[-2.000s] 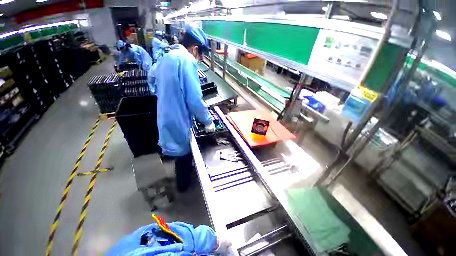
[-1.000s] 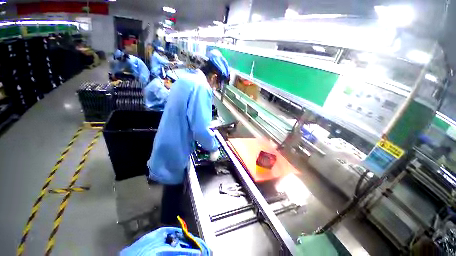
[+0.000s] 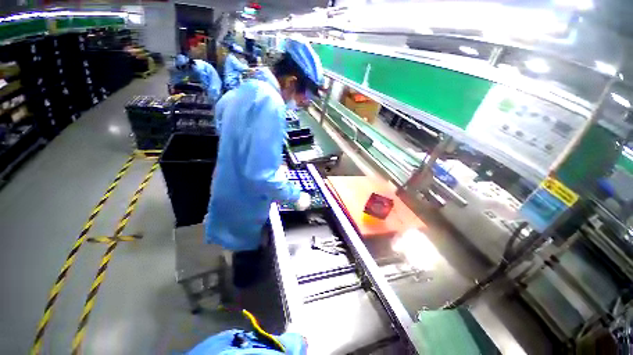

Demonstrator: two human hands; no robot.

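Neither of my hands shows; only my blue left sleeve [image 3: 222, 342] with a red and yellow armband edge is at the bottom edge. The metal conveyor rails [image 3: 370, 284] run away in front of me. Crumpled grey gloves [image 3: 327, 245] lie on the conveyor bed between them. Green cover sheets [image 3: 452, 334] lie to the right of the rail at the bottom, cut off by the edge. Further up, a board with capacitors [image 3: 300, 182] sits on the conveyor, and another person's gloved hand [image 3: 303, 201] is at it.
A person in blue [image 3: 250, 159] stands left of the conveyor, bent over it. A black bin [image 3: 191, 173] and a grey stool [image 3: 198, 260] are beside them. An orange-red mat [image 3: 350, 197] with a black square object [image 3: 379, 206] lies right of the rail. More people work further back.
My left hand and forearm, at the bottom two seconds ago, have dropped out of view. The view has shifted. The other person's head is lower and their hand remains at the board.
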